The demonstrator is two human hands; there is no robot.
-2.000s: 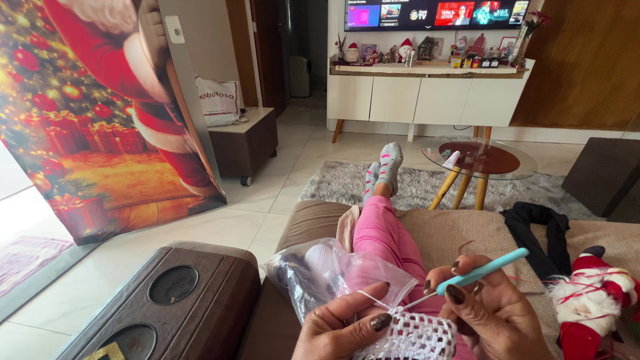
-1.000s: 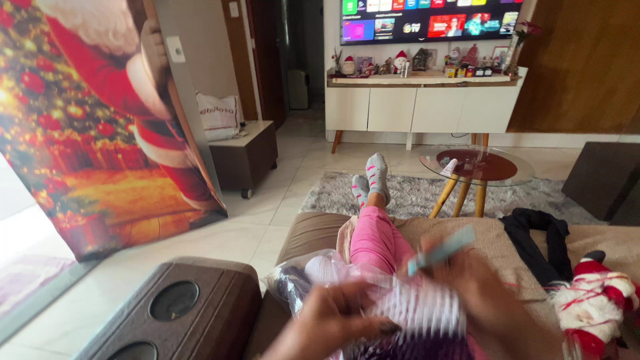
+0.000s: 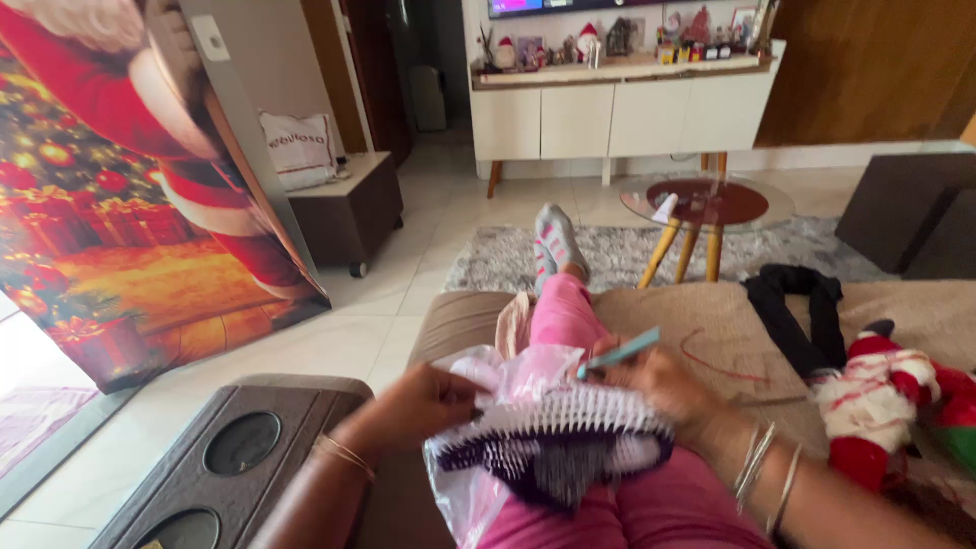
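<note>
A white and dark purple crocheted piece spreads over my lap, blurred by motion, with its white edge upward. My left hand grips its left end, fingers closed near the white edge. At the right end my right hand holds a crochet hook with a light blue handle, which points up to the right; the hook's metal tip cannot be made out. Beneath and behind the crocheted piece lies a clear plastic bag, partly hidden by it, resting on my pink-clad legs.
A brown armrest with cup holders is at the left. On the beige sofa at the right lie a black garment and a red and white Santa figure. Beyond stand a round glass table and a white cabinet.
The crocheted piece, small in view between my hands two seconds ago, is now spread wide, showing its dark purple part. My hands have moved apart. The view has tilted down.
</note>
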